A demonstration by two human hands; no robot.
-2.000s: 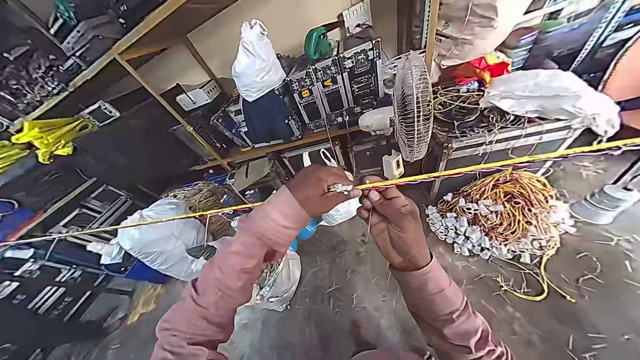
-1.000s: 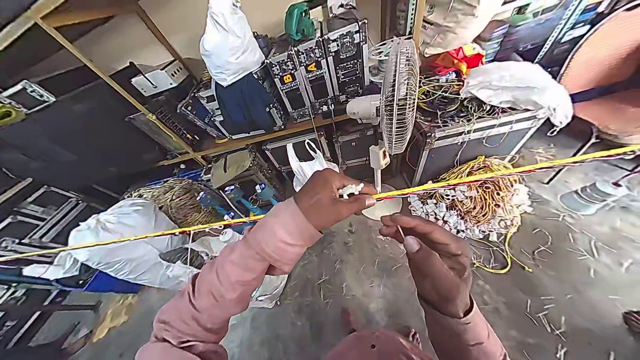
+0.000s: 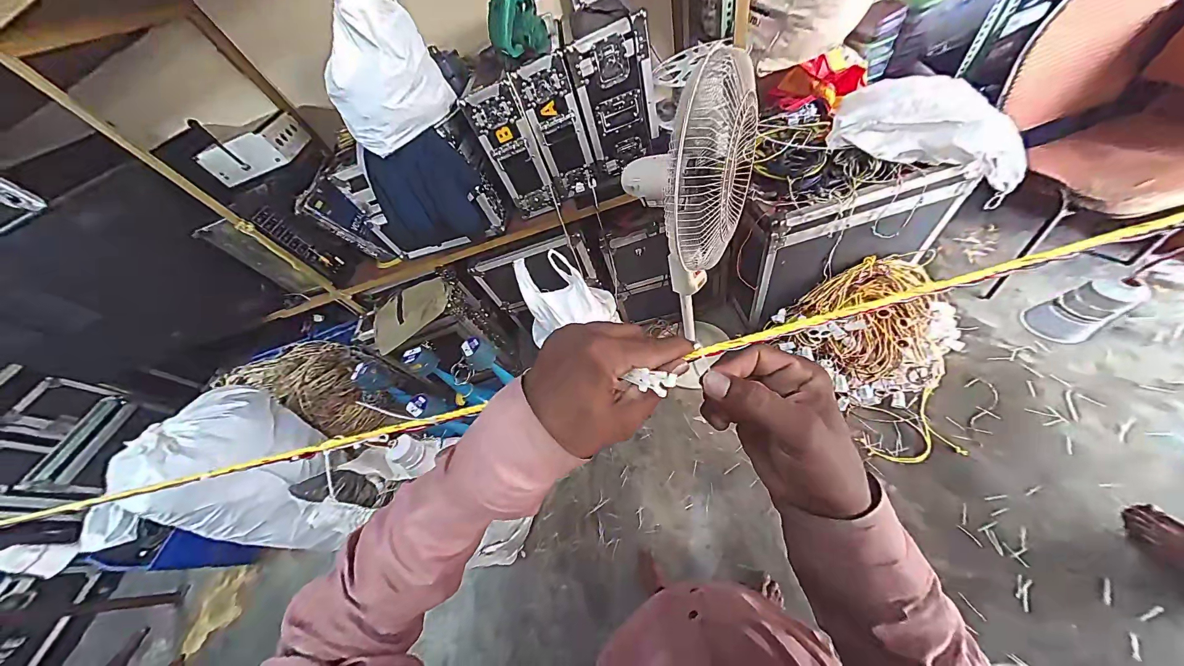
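A taut yellow cord with a thin red strand crosses the view, rising from lower left to upper right. My left hand grips the cord near the centre and also holds a small bunch of white plastic pieces. Just right of it, my right hand has thumb and forefinger pinched together right beneath the cord. Whether something thin is between those fingertips cannot be told.
A white pedestal fan stands ahead, beside black flight cases. Coiled yellow cords with white pieces lie at right. White sacks are at left. White scraps litter the floor; another person's foot shows at right.
My right hand's fingers, apart and below the cord one second ago, have come up against it and closed together. My left hand stays on the cord with the white pieces.
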